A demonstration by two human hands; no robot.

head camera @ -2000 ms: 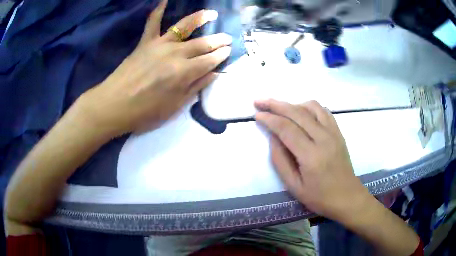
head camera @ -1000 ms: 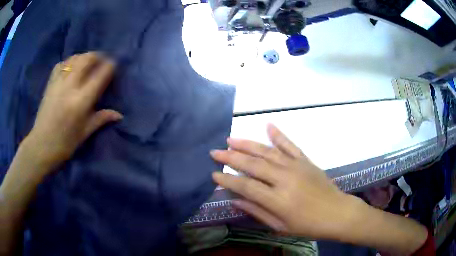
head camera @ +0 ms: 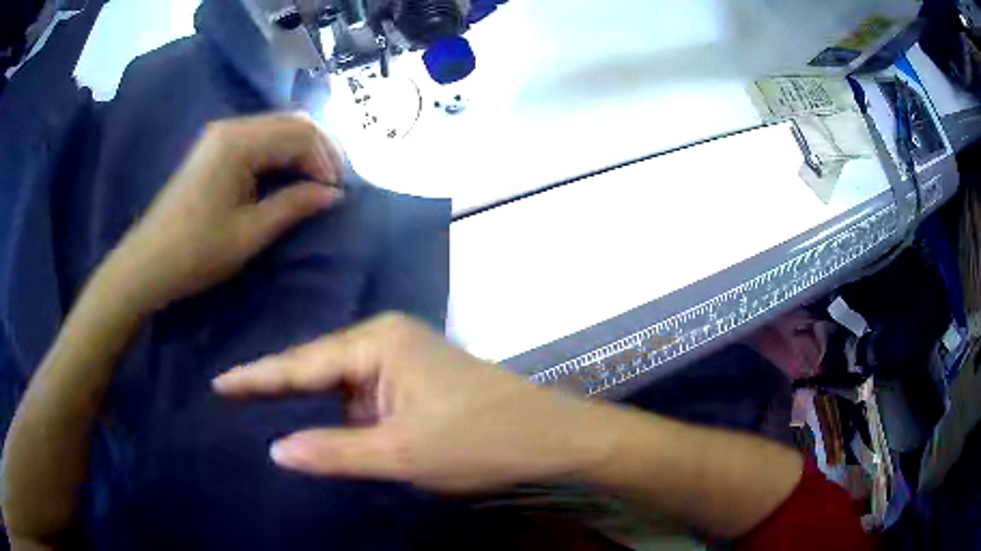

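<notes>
A dark navy fabric panel [head camera: 398,258] covers the left of the white table and hangs over its front edge. My left hand [head camera: 253,194] pinches the panel's curved edge between thumb and fingers, just below and left of the needle area. My right hand [head camera: 398,409] is over the lower part of the panel, thumb and index finger apart, holding nothing that I can see. The machine head [head camera: 350,32] is at the top, with the needle plate [head camera: 385,104] beneath it. The needle tip is too blurred to tell.
A blue knob [head camera: 449,59] is right of the needle area. A ruler strip [head camera: 699,323] runs along the front edge. A cream packet with a metal clip-like item [head camera: 823,140] lies at the right end, beside a tray of slim tools [head camera: 909,113]. Mixed cloth pieces [head camera: 839,431] are below the edge.
The view has shifted right. The navy panel now lies spread over the table's left part. My left hand has gone from flat to pinching its edge; my right hand has moved left over the cloth.
</notes>
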